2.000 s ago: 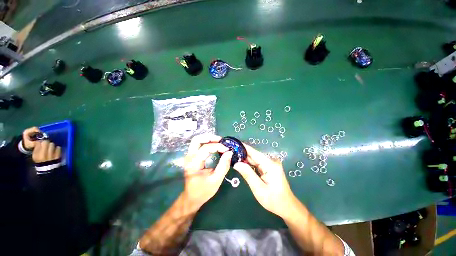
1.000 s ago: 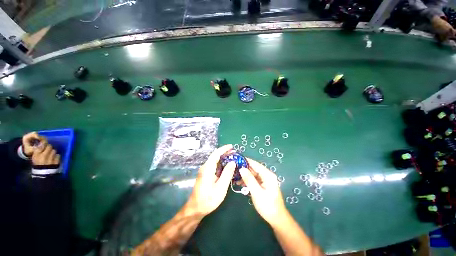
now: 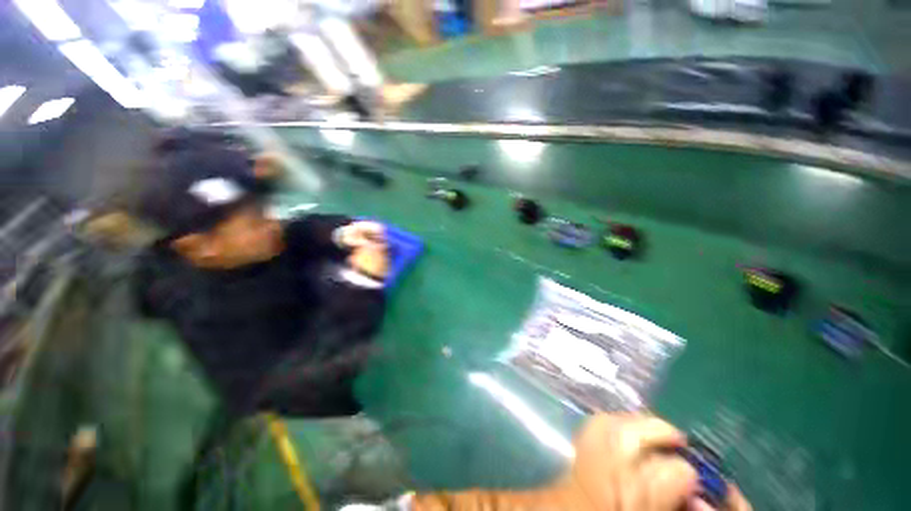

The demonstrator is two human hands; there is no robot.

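The picture is blurred. My left hand (image 3: pixel 631 461) is at the bottom right, its fingers closed on the round motor part (image 3: pixel 707 473), a dark disc with blue on it. Only some fingertips of my right hand (image 3: pixel 737 497) show at the bottom edge, against the disc's lower right side; the rest is cut off. The clear ring bag (image 3: pixel 589 349) lies flat on the green belt just beyond my left hand. Loose metal rings (image 3: pixel 769 459) show as a pale smear to the right of the disc.
Black units (image 3: pixel 769 287) and blue-silver discs (image 3: pixel 844 331) stand spaced along the green belt (image 3: pixel 699 220). A co-worker in dark clothes and cap (image 3: pixel 270 299) sits at the left, hands over a blue tray (image 3: pixel 403 255). A metal rail (image 3: pixel 599 132) and a darker belt lie beyond.
The view has swung to the left and up, bringing the co-worker into view. My hands and the disc now appear at the bottom right, with my right hand mostly out of the picture.
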